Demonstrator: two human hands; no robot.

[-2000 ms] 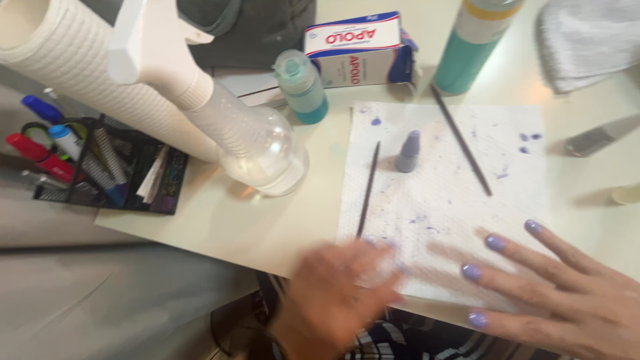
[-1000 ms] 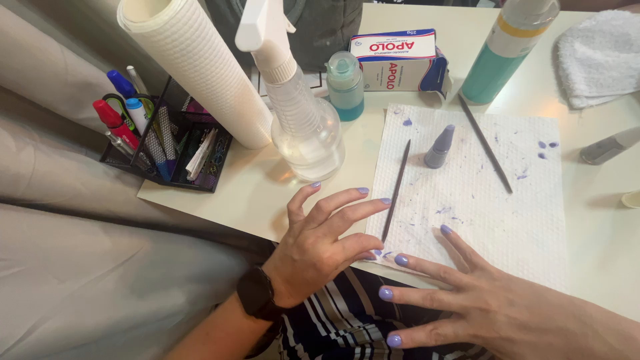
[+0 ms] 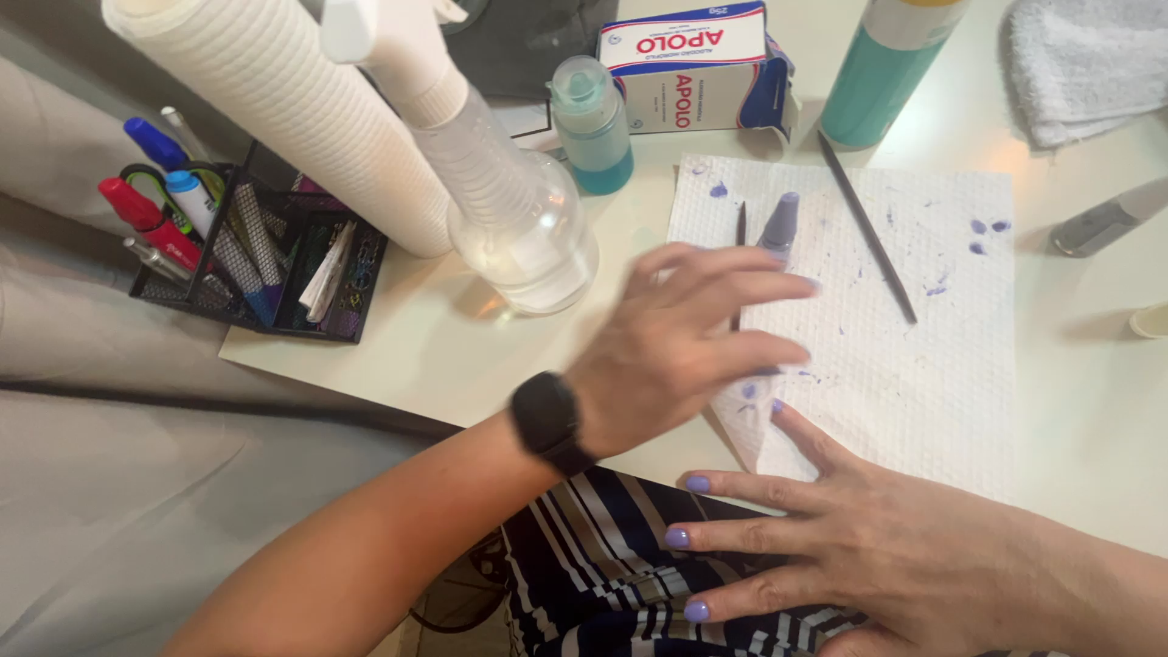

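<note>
My left hand [image 3: 684, 347], with a black watch on its wrist, hovers blurred over the left part of a stained paper towel [image 3: 949, 392]. Its fingers are apart, beside a nail polish bottle [image 3: 780, 224] with a lilac cap, whose lower part they hide. A thin dark stick [image 3: 741, 219] lies partly under that hand. My right hand [image 3: 876, 538] is spread over the table's front edge, palm down, holding nothing; its index fingertip is at the towel's lower left part. Lilac polish covers the nails. Another dark stick [image 3: 867, 228] lies slantwise across the towel's top.
Behind the towel stand a cotton box [image 3: 693, 96], a small bottle of blue liquid [image 3: 591, 137] and a larger teal bottle [image 3: 885, 82]. Left are a clear spray bottle [image 3: 529, 237], stacked white cups [image 3: 301, 109] and a black mesh organizer [image 3: 319, 328]. A cloth [image 3: 1086, 73] and small bottle [image 3: 1109, 219] are right.
My left hand has moved from the towel's left edge to over the towel, near the polish bottle. My right hand has moved left since the earliest frame. The view has shifted.
</note>
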